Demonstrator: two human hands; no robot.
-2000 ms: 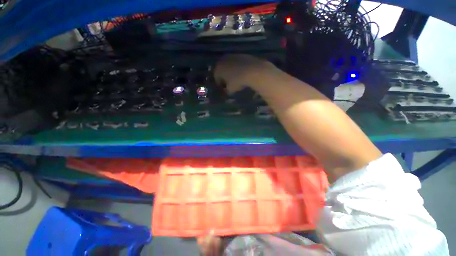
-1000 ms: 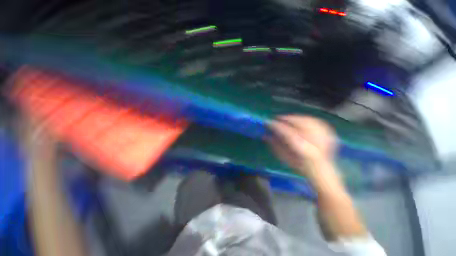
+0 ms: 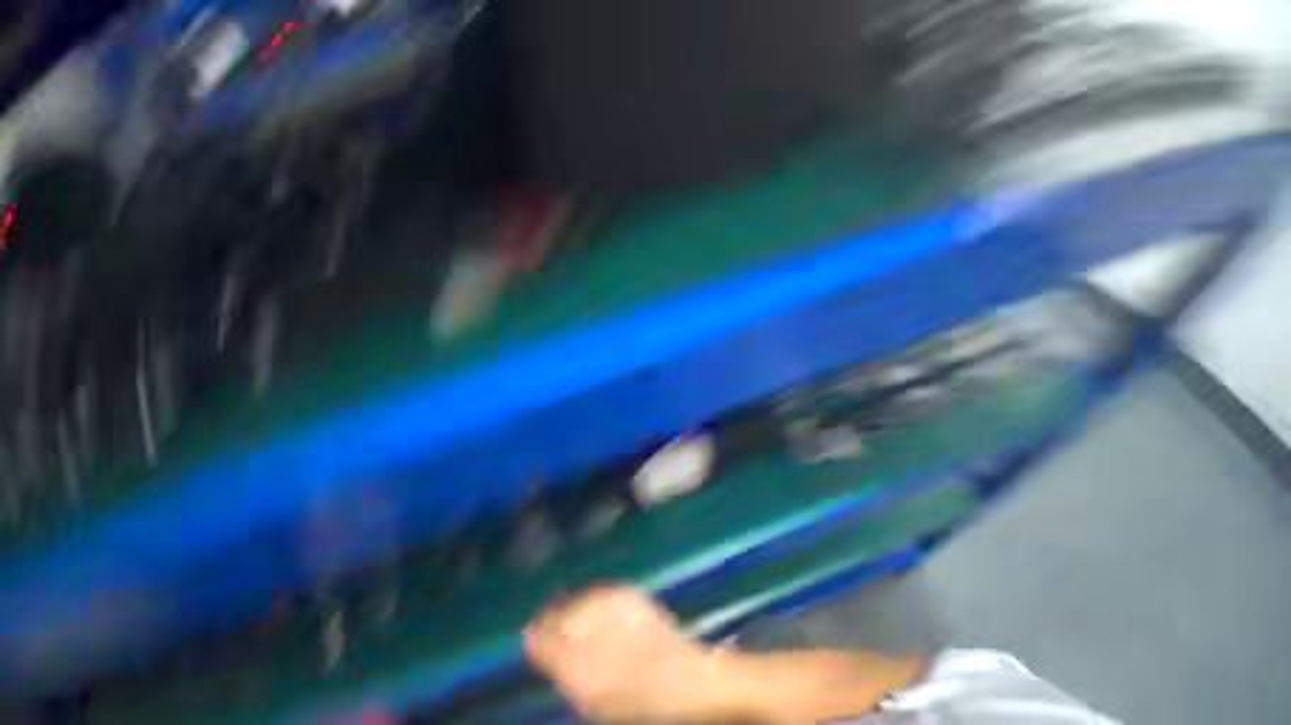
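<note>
The picture is strongly blurred. My right hand is at the bottom centre, in front of the front edge of the lower green-matted shelf. Its fingers look curled, but whether it holds anything cannot be told. The white sleeve comes in from the lower right. My left hand is not in view. Small pale and dark pieces lie on the lower shelf behind my right hand. A whitish rounded thing sits among them.
A blue rack beam crosses the view diagonally above the lower shelf. Above it is an upper green mat with a large dark block and blurred dark items at left. Grey floor lies at right, beside a blue brace.
The view has swung and tilted, and the lower shelf now shows beneath the beam. The orange tray and my left hand have left the picture. My right hand is lower in the view.
</note>
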